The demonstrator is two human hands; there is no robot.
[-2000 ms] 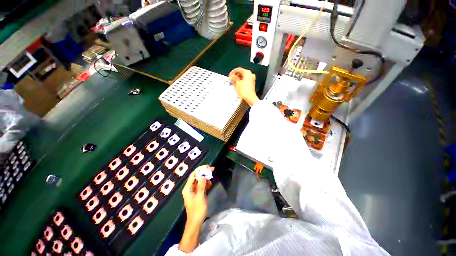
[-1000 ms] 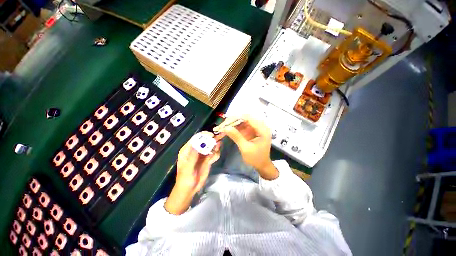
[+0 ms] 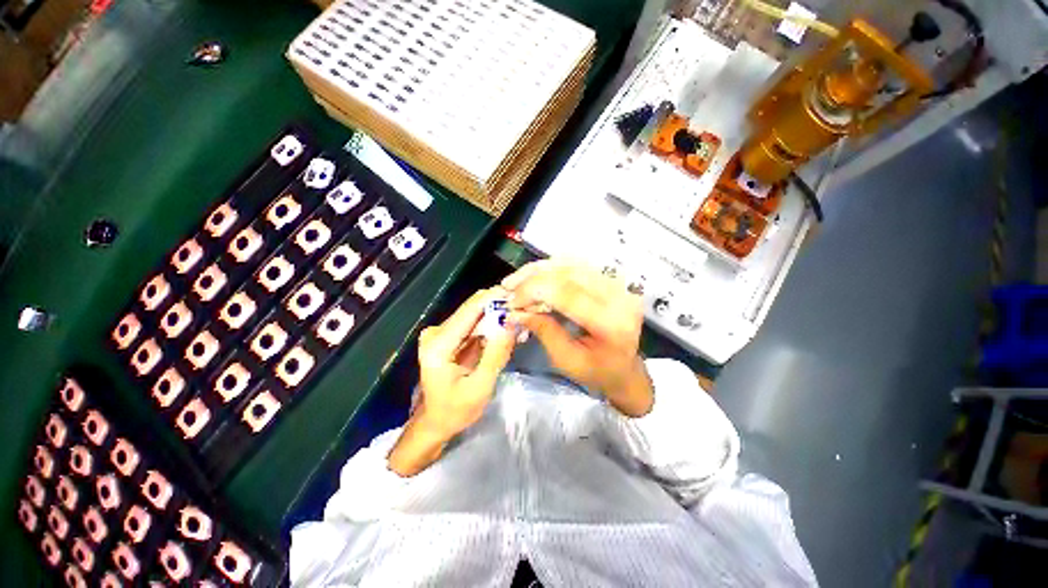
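Note:
A small white housing (image 3: 499, 326) with a dark mark is held between my hands, in front of my body and off the bench. My left hand (image 3: 462, 373) grips it from the left side. My right hand (image 3: 584, 327) has its fingertips on its right and upper edge. The fingers cover most of the housing. Whether my right fingers also hold a tiny piece cannot be told.
Black trays (image 3: 249, 276) of pink-rimmed and white housings lie on the green bench at the left. A carrier sheet stack (image 3: 460, 92) stands at the top centre, a paper slip (image 3: 391, 172) beside it. At the right are the white press base (image 3: 644, 236), orange fixtures (image 3: 736, 218) and gold press head (image 3: 804, 115).
My right hand came from the carrier sheet stack to the housing, and its fingertips now touch it. My left hand turned the housing and its fingers cover more of it. The view shifted.

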